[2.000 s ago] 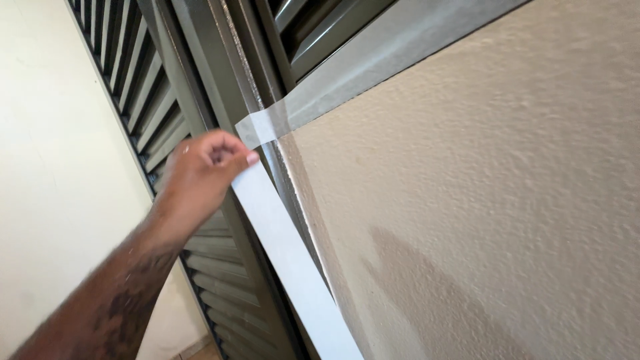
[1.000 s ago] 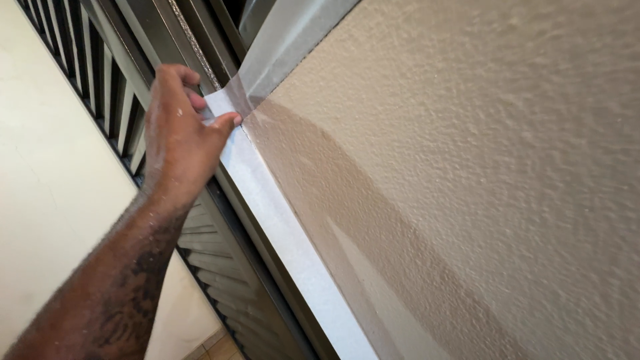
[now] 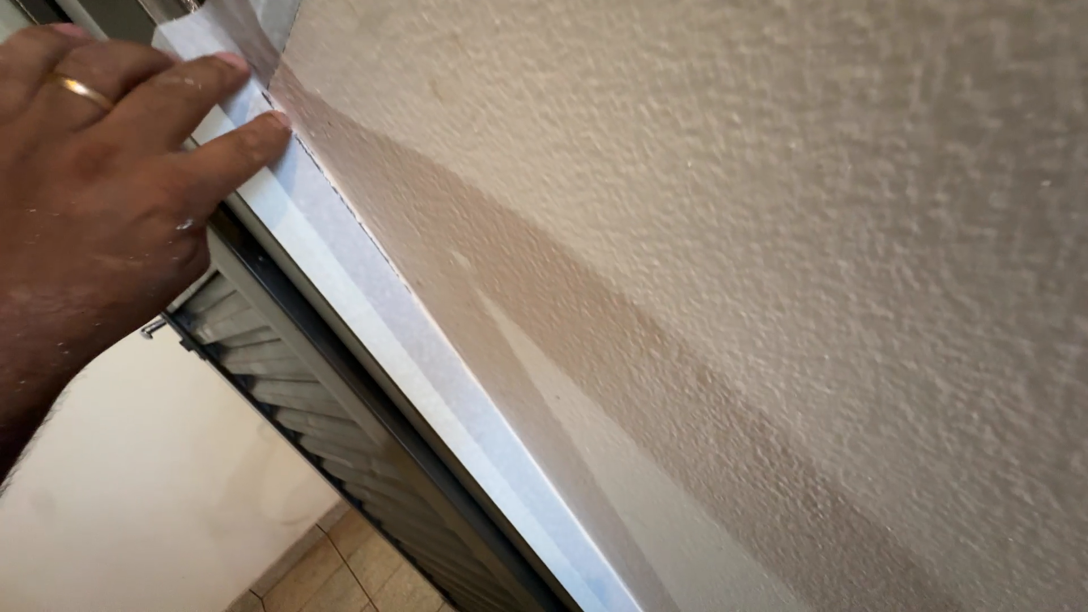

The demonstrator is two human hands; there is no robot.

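My left hand (image 3: 119,161), with a ring on one finger, lies over the upper part of a strip of white masking tape (image 3: 391,340). Two fingertips touch the tape near its upper end, beside the corner of the textured beige wall (image 3: 680,255). The fingers are spread and not closed around anything. The tape runs down along the metal frame (image 3: 340,323), its right edge against the wall's edge. At the top, a second translucent strip (image 3: 242,30) meets it. My right hand is out of view.
A dark louvered shutter (image 3: 280,374) with a small metal latch (image 3: 153,327) stands left of the frame. Behind it are a pale wall (image 3: 170,484) and a tiled floor (image 3: 348,561). Shadows fall across the beige wall.
My left hand pinched the tape's upper end two seconds ago; now its fingers lie spread on the tape. The tape has moved against the wall's edge. The view is closer.
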